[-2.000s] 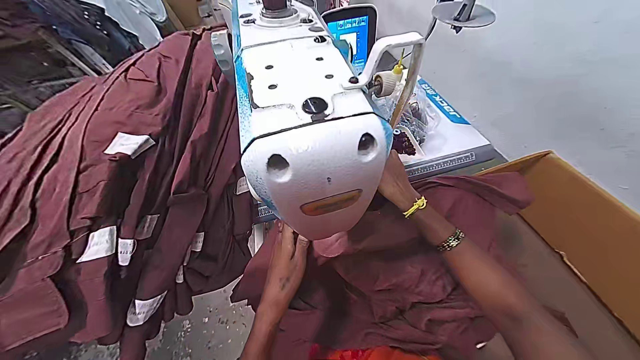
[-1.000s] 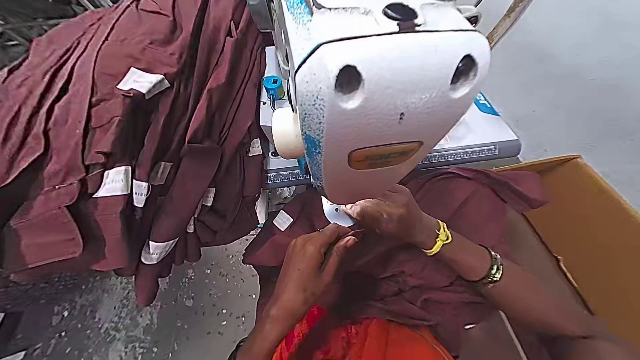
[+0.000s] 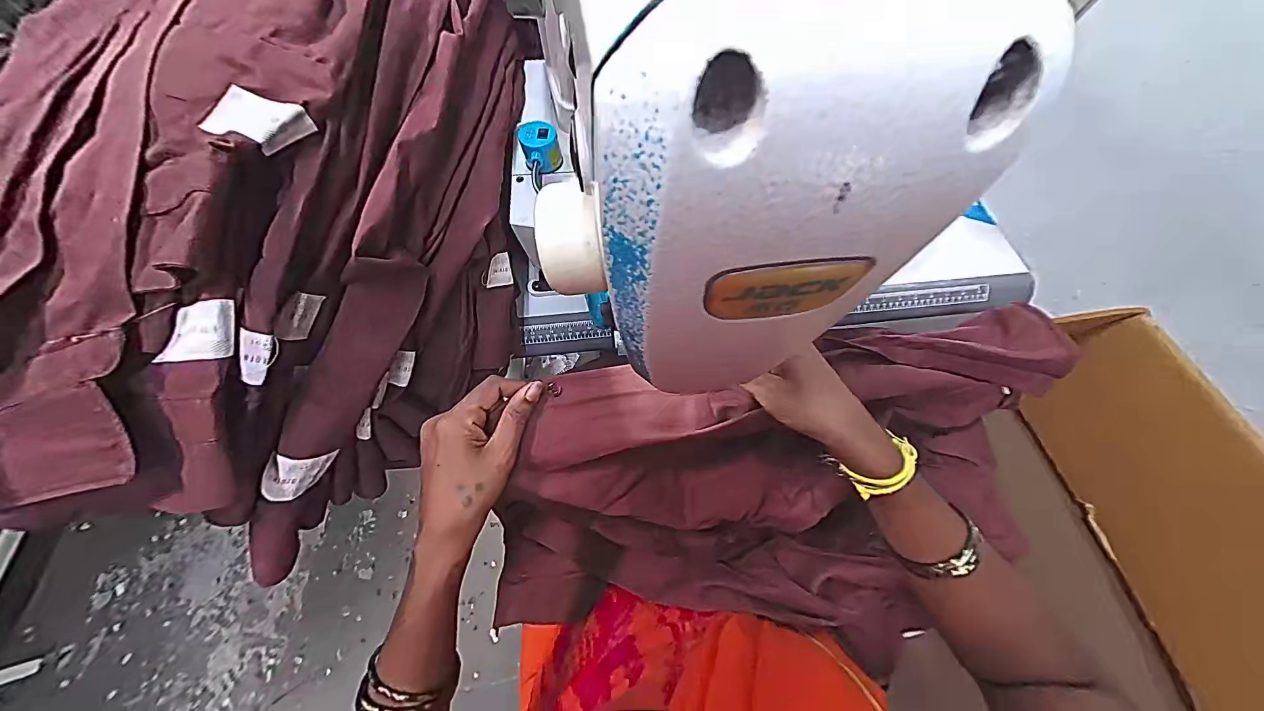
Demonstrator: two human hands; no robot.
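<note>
A maroon garment lies across my lap, its upper edge passing under the white head of a Jack sewing machine. My left hand pinches the garment's edge between thumb and fingertips, left of the machine head, right beside a small dark button. My right hand is on the cloth below the machine head; its fingertips are hidden behind the head and fabric. The needle area is hidden too.
Maroon garments with white labels hang in a thick pile at left. A cardboard box stands at right. Behind the machine head, the machine bed carries a printed ruler scale. A grey wall rises at the back right.
My hands, close together one second ago, are now apart, with the left farther left on the cloth edge. The white labelled piece between them no longer shows. The view has shifted closer to the machine head.
</note>
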